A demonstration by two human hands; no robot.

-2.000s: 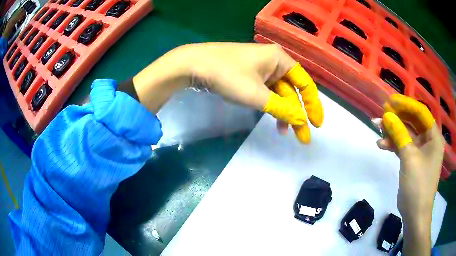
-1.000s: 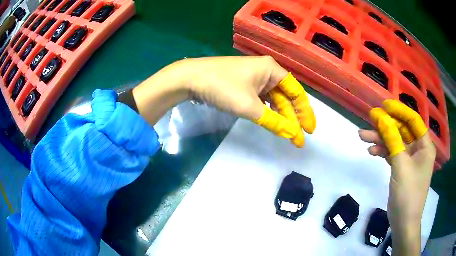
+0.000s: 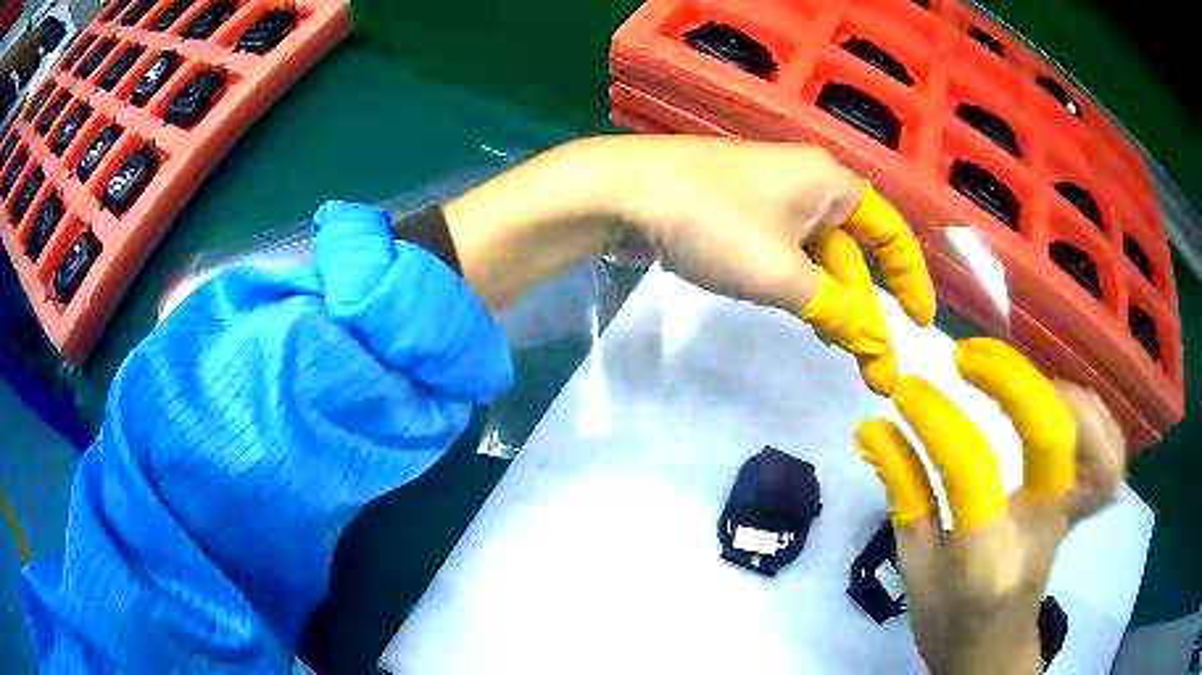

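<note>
My left hand (image 3: 738, 224) reaches in over the white foam sheet (image 3: 567, 567), yellow finger cots pointing down, thumb and a finger close together. My right hand (image 3: 982, 514) is raised at the right, its cotted fingertips near my left fingertips. A bright white patch shows between my right fingers; whether it is a held thing or the sheet behind is unclear. A clear film (image 3: 978, 270) with a glint shows beyond my left fingertips; what holds it is unclear. A black smartwatch (image 3: 771, 512) with a white label lies on the sheet. Another smartwatch (image 3: 877, 576) is partly behind my right hand.
Red-orange foam trays (image 3: 804, 152) stand stacked at the upper right, with black watches in their pockets. Another such tray (image 3: 237, 119) is at the upper left. Shiny clear plastic (image 3: 554, 343) lies by my left forearm. A further dark watch (image 3: 1051, 630) shows beside my right wrist.
My left hand has moved right. My right hand has moved left and turned, so the hands are now close together. Clear film now shows near the right trays. The view has shifted slightly.
</note>
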